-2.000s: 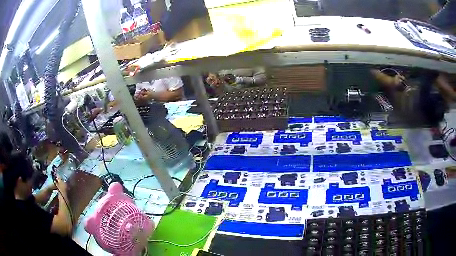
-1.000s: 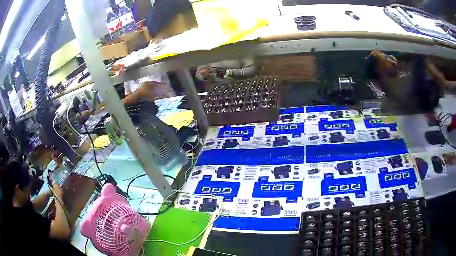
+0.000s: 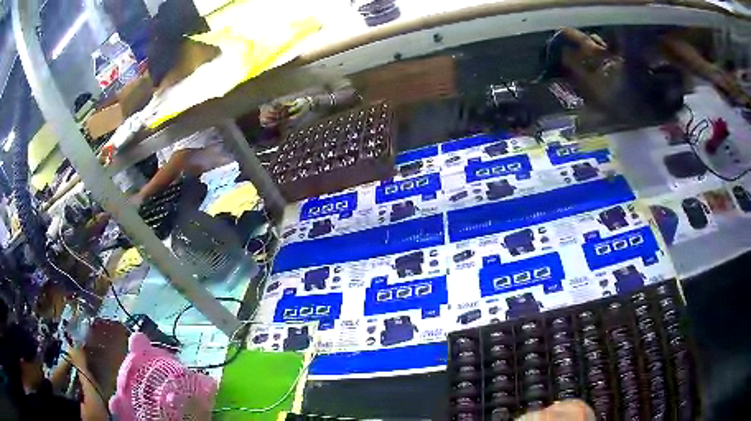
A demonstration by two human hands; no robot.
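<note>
A dark brown partitioned tray lies at the near right, with small round shiny parts in its cells. A small, blurred, skin-coloured piece of a hand, seemingly my right hand, shows at the bottom edge over the tray's near side. The picture's edge cuts it off, so its fingers and anything in them cannot be made out. My left hand is not in view. White and blue printed sheets lie behind and left of the tray. A second dark tray of small parts stands at their far left corner.
A pink fan stands by a green mat at the near left. A slanted metal post and a raised shelf cross the view. A red-handled tool lies far right. Other people's hands and arms show behind and at left.
The view has turned and tilted, so the bench things sit further left and the far ones higher. The piece of hand has appeared at the bottom edge over the near tray.
</note>
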